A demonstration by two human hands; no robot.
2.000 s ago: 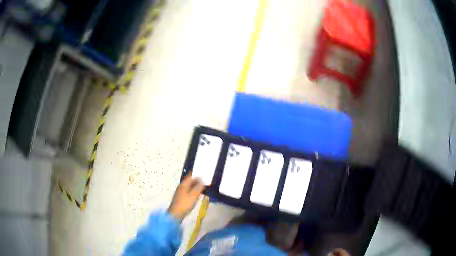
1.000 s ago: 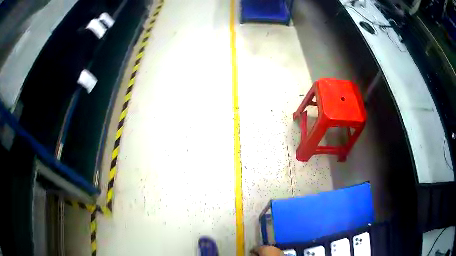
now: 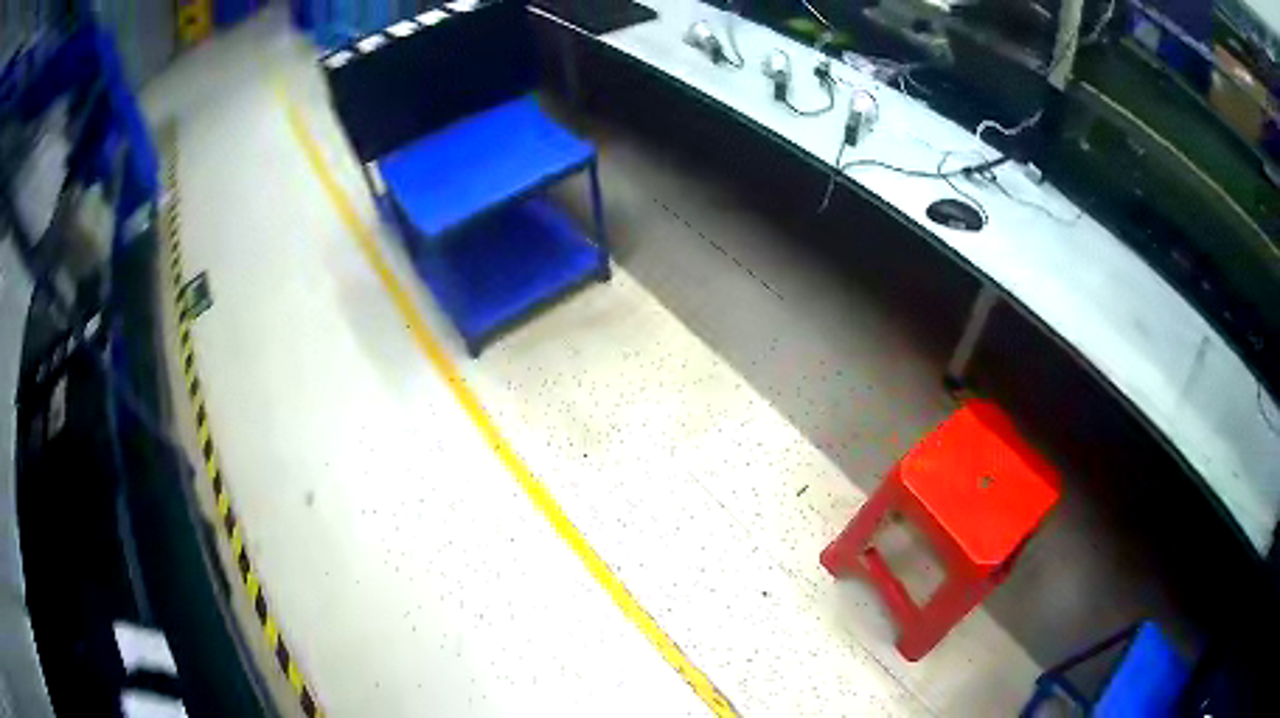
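Neither of my hands is in the picture. Nearest in front of me, a red plastic stool [image 3: 980,484] stands upright on the floor at the lower right, with a square top and open legs. A blue-topped stand [image 3: 1154,680] is cut off by the lower right edge; no tray shows on the part in view. Another blue stand with a lower shelf [image 3: 484,166] stands farther off at the upper left of centre, beside the bench.
A long pale bench [image 3: 1039,260] curves along the right, bearing several scanner-like devices, cables and a dark round opening. A black tray stack with white items [image 3: 407,31] is behind the far stand. Dark shelving lines the left. Yellow and black-yellow floor lines run along the aisle.
The view has swung up and along the aisle. The tray of white phones and the hand at it have left the picture. The far stand and more of the bench have come in.
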